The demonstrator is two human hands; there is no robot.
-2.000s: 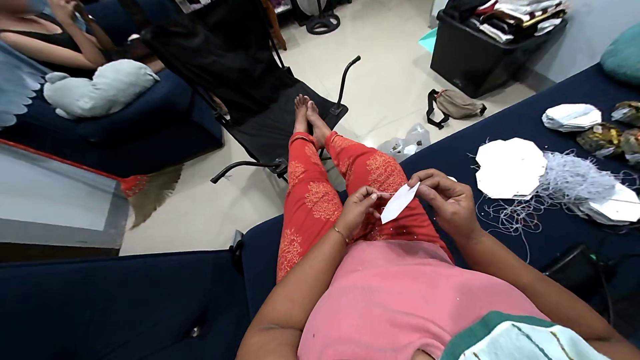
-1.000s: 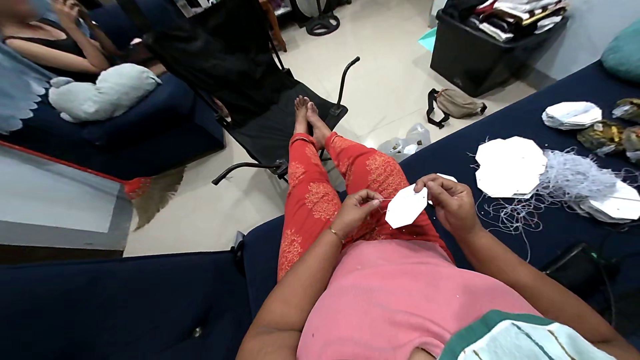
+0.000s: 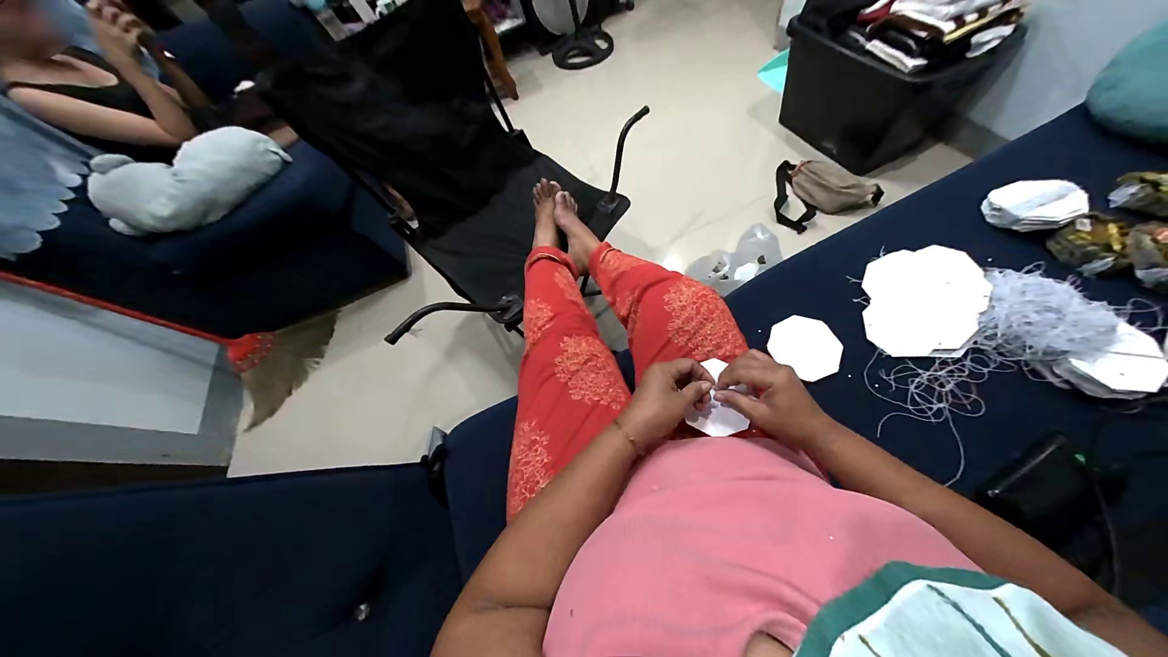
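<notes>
Over my lap, my left hand (image 3: 673,400) and my right hand (image 3: 765,394) meet at a white octagonal paper piece (image 3: 718,421), fingertips pinched close together above its face. Whatever is between the fingertips is too small to make out. Another white octagonal piece (image 3: 805,348) lies flat on the dark blue sofa, just beyond my right hand. Farther right are a stack of white pieces (image 3: 926,301), a tangle of pale threads (image 3: 1049,315) and more white pieces (image 3: 1127,360) partly under the threads.
My legs rest on a black folding chair (image 3: 484,210). A dark device (image 3: 1036,479) with a cable and some plastic-wrapped packets (image 3: 1090,242) lie on the sofa. A black bin of folded cloth (image 3: 858,96) and a beige bag (image 3: 830,187) are on the floor. Another person (image 3: 100,100) sits at upper left.
My right hand has moved left and down to meet my left hand over the paper. The octagon lying on the sofa beside my right hand was mostly hidden by that hand a second ago.
</notes>
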